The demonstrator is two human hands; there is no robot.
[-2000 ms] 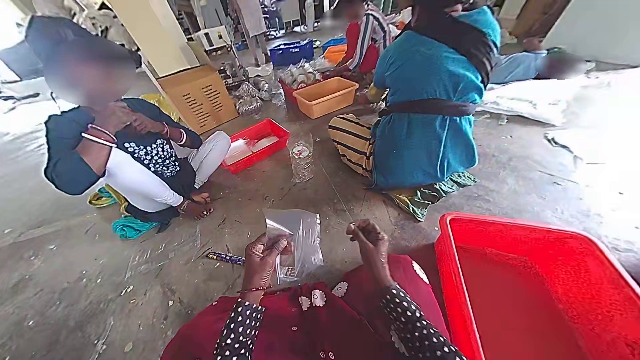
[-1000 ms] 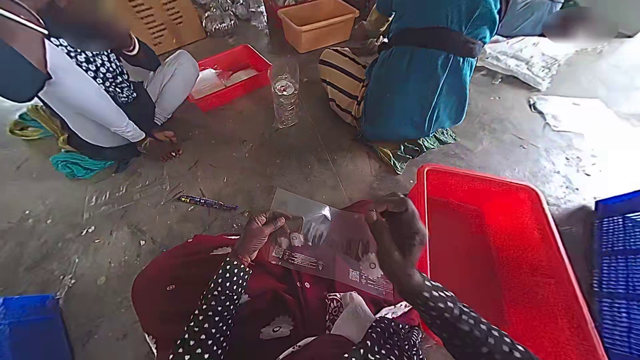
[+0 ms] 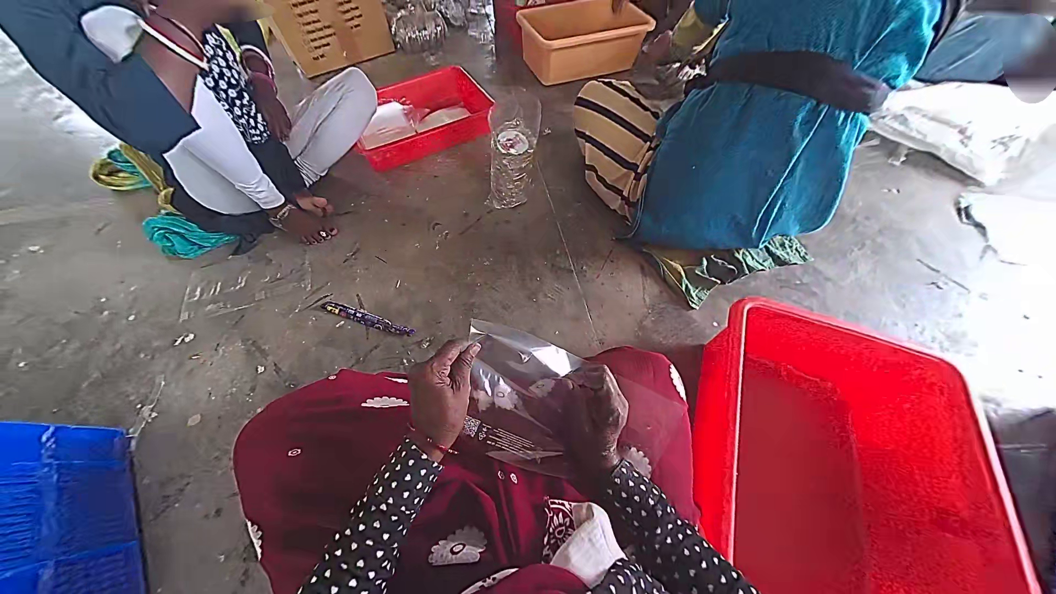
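Observation:
A clear plastic bag (image 3: 528, 404) with printed writing is stretched between my hands above my lap. My left hand (image 3: 444, 388) pinches its left edge between thumb and fingers. At the bag's right side, my right hand (image 3: 596, 417) grips the film with curled fingers; part of that hand is seen through or behind the plastic. Beyond my knees a dark patterned pen-like object (image 3: 368, 318) lies on the floor. Close to my right knee stands a large red plastic tub (image 3: 858, 346).
A blue plastic crate (image 3: 70, 503) is at the lower left. Two people sit ahead, left and right. Between them stand a clear bag of round items (image 3: 510, 165), a red tray (image 3: 454, 132) holding white packets, and an orange tub (image 3: 582, 49). A cardboard box (image 3: 330, 37) stands behind.
Two seconds ago my right hand was apart from the bag in my left hand; now both hands hold the clear bag, spread out. The view has tilted down.

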